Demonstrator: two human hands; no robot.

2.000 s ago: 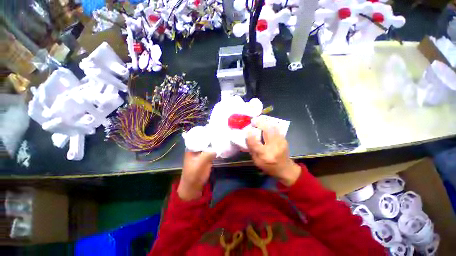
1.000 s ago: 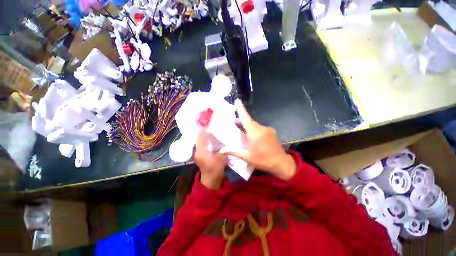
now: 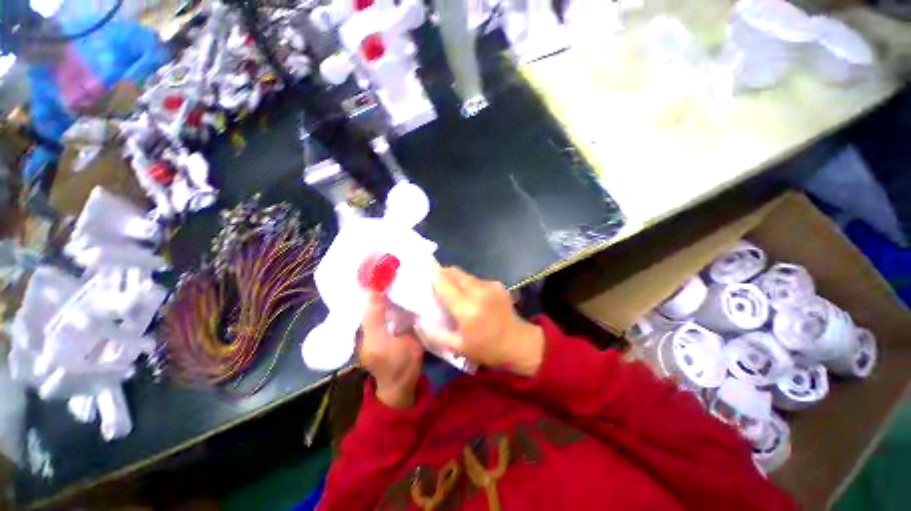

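Observation:
A white lobed head with a bright red centre piece faces up at the bench's front edge. My left hand holds it from below, with fingers just under the red piece. My right hand is closed around the white base part at its lower right; the hands hide most of that part. A thin lead with a yellowish end hangs below the head.
A wire bundle and heaped white housings lie left on the black mat. A dark driver and screw feeder stand behind the head. Red-centred units are behind. A carton of white ring-shaped parts is lower right.
The view has turned, so the bench now slants and the carton shows more fully. The lobed head has tilted from level to slanting, its red piece still facing up. Both hands have kept hold.

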